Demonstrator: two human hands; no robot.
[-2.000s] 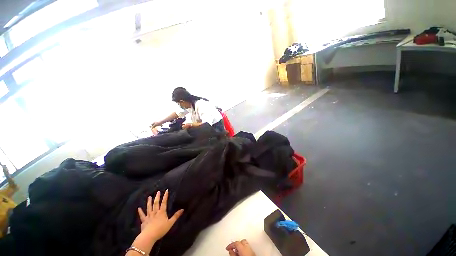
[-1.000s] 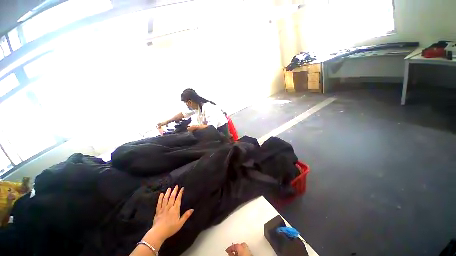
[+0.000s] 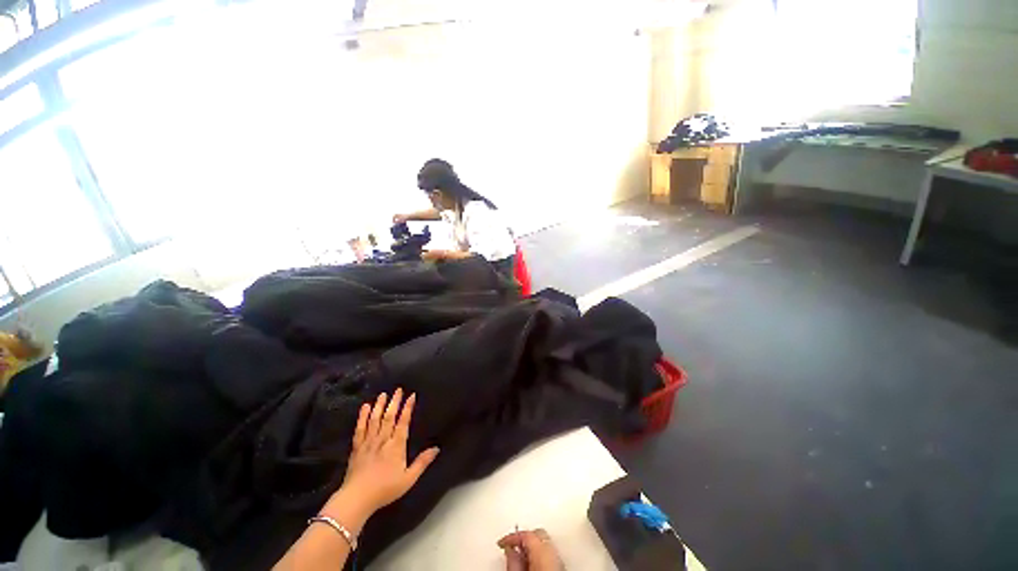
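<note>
A large heap of black garments (image 3: 447,368) covers much of the white table (image 3: 480,519). My left hand (image 3: 383,455) lies flat on the black cloth with its fingers spread and holds nothing. My right hand (image 3: 530,551) is low over the white table top, right of the garments, and is cut off by the bottom edge. Its thumb and finger are pinched together. A tiny thin sliver, which looks like a needle (image 3: 517,529), shows at the fingertips. No thread can be made out.
A black block holder with a blue insert (image 3: 636,524) stands at the table's right corner. A red basket (image 3: 666,396) is beyond the right edge, under hanging cloth. Another person (image 3: 474,229) sits behind the heap. Something yellow (image 3: 16,355) shows at far left.
The camera view has shifted, and more of the white table shows at the lower left. My left hand stays flat on the cloth. The other person's outstretched arm has drawn back.
</note>
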